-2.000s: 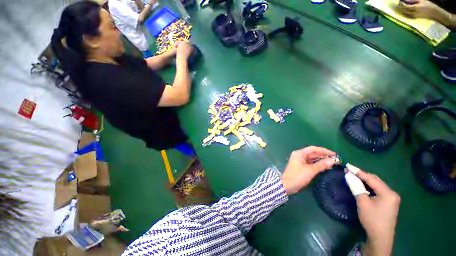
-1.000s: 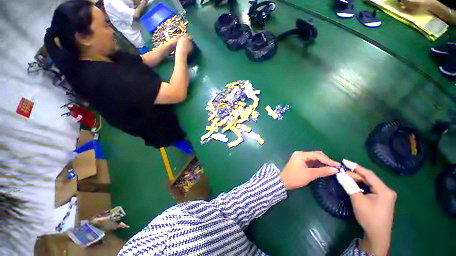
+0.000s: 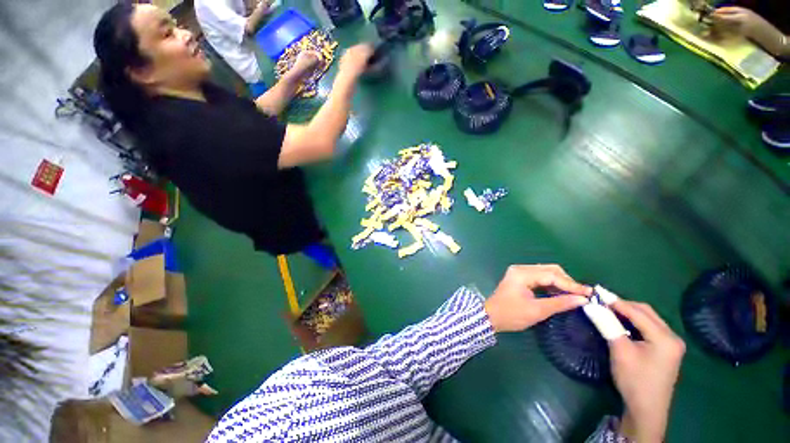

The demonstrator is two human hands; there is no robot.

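Note:
A round black ribbed housing (image 3: pixel 572 346) lies on the green surface, partly under my hands. My left hand (image 3: pixel 533 297) pinches a tiny part over the housing's far edge, its fingertips touching those of my right hand. My right hand (image 3: pixel 645 346) has white finger sleeves and holds the same small spot; the part is mostly hidden between the fingers. A loose pile of yellow and silver-purple parts (image 3: pixel 407 195) lies to the left, with a small separate cluster (image 3: pixel 485 199) beside it.
Another ribbed housing (image 3: pixel 728 316) with a yellow piece is at right. More housings (image 3: pixel 482 107) and a black bracket (image 3: pixel 563 85) lie farther up. A person in black (image 3: pixel 208 147) works at left near a blue tray (image 3: pixel 284 33). Cardboard boxes (image 3: pixel 156 294) stand on the floor.
The housings beyond my hands have shifted right and down. My fingertips have closed together over the near housing. The neighbouring person's hands have moved apart, one reaching toward a dark part.

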